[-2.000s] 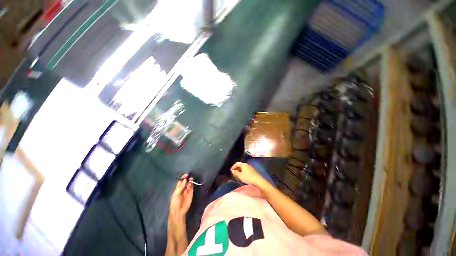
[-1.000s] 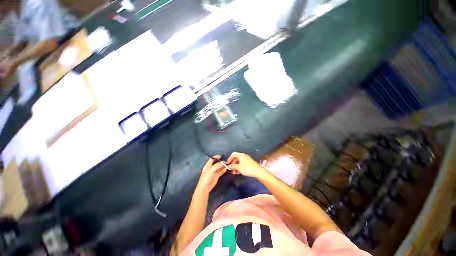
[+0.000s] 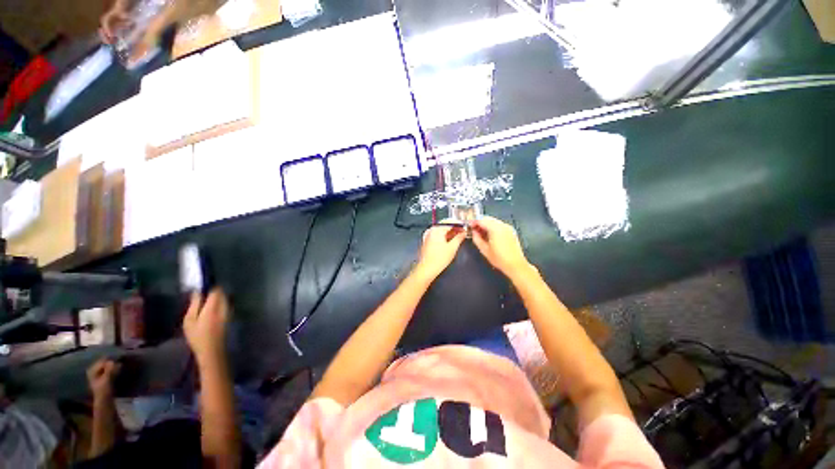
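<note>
Three square LED work lights (image 3: pixel 350 169) stand in a row on the near edge of the white sheet, faces bright. Black lamp cables (image 3: pixel 350 243) hang from them; two lie on the bench with pale tips together. The cable from the right lamp leads to my hands. My left hand (image 3: pixel 445 245) pinches the cable end, and my right hand (image 3: pixel 497 244) is closed beside it, fingertips nearly touching. Both are at the near side of the small test fixture (image 3: pixel 467 212), which they partly hide. Glittery clear clutter (image 3: pixel 462 190) and a thin red wire (image 3: pixel 437 188) surround the fixture.
A white glossy stack (image 3: pixel 583 186) lies to the right. The metal-framed panel (image 3: pixel 549 124) runs behind. Cardboard pieces (image 3: pixel 64 215) are at left. Another person's hand (image 3: pixel 207 321) holds a pale object at lower left. Dark cabled items (image 3: pixel 732 412) are at lower right.
My hands have moved from the bench's near edge up to the fixture with the cable end. The view has turned, and another person's arms now show at lower left.
</note>
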